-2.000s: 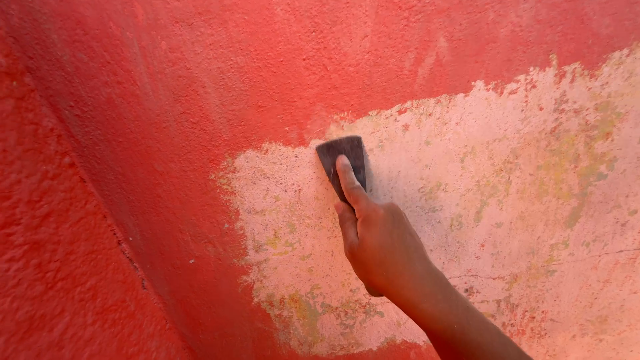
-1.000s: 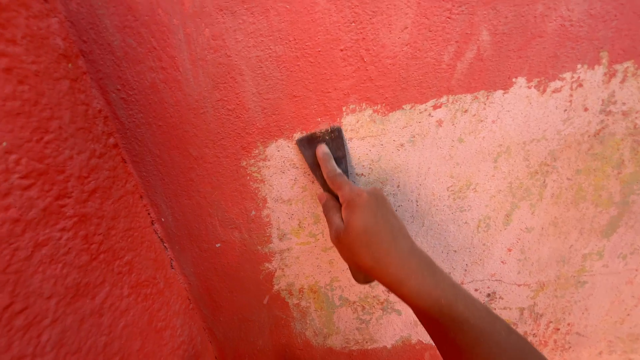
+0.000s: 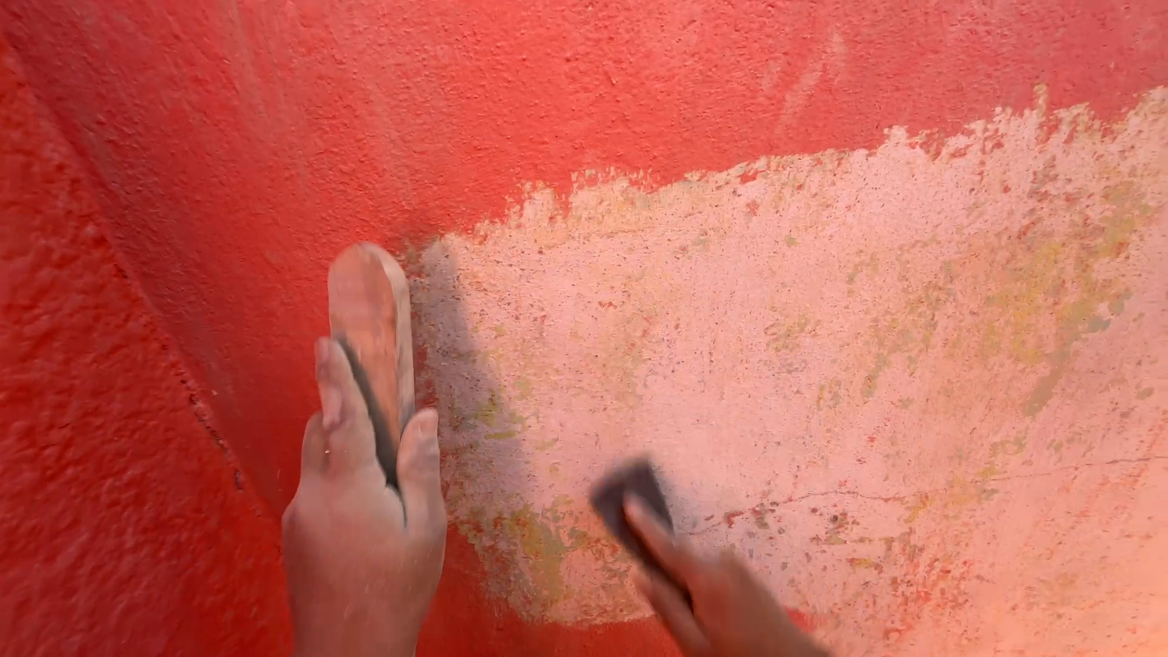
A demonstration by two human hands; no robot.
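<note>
My left hand (image 3: 370, 511) is raised at the left, shut on a flat, round-ended wooden tool (image 3: 370, 310) that points upward near the left edge of the scraped patch. What lies at the tool's lower end is hidden by the palm. My right hand (image 3: 707, 584), blurred at the bottom, grips a dark metal scraper (image 3: 639, 511) with the index finger along its blade. The scraper is over the pale patch (image 3: 730, 365), where pinkish plaster with yellow and grey stains shows; whether it touches the wall cannot be told.
Textured red paint (image 3: 584, 82) covers the wall above and left of the patch. At the far left a rough red wall face (image 3: 82, 438) meets it along a slanting corner. A thin crack (image 3: 821, 495) runs across the lower patch.
My left hand has come into view with the wooden tool. My right hand and the scraper have moved down and to the right, away from the upper left edge of the patch.
</note>
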